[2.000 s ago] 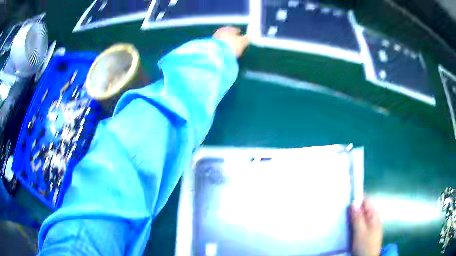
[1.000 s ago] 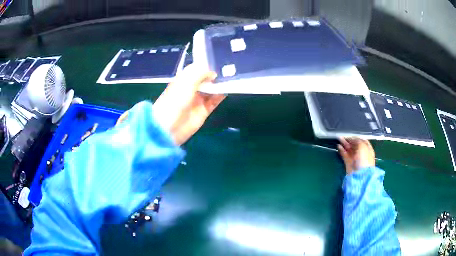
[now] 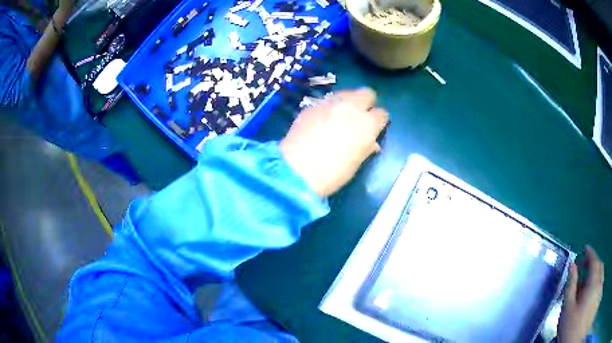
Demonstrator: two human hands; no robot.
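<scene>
A tablet housing [image 3: 379,295], mostly washed out by glare, lies tilted on a white protective sheet [image 3: 345,298], with its ring-shaped camera opening at the upper left. My right hand [image 3: 582,298] is at its right edge, fingers upward; whether it grips the edge cannot be told. My left hand [image 3: 335,141] is over the bench between the blue tray and the housing. Its fingertips are partly hidden and blurred, so whether it holds anything cannot be told. Loose black-and-white strips [image 3: 322,79] lie just behind this hand, beside the tray.
A blue tray [image 3: 158,124] full of black-and-white strips is at the upper left. A round tan cup [image 3: 392,43] of pale scraps stands beside it. Other housings [image 3: 537,20] lie along the upper right. Another person's blue sleeve [image 3: 57,107] and a cable [image 3: 100,50] show at left.
The housing that my left hand held raised now lies on the bench in front. My left hand has let it go and moved beside the tray. My right hand has moved from the far housings to its edge.
</scene>
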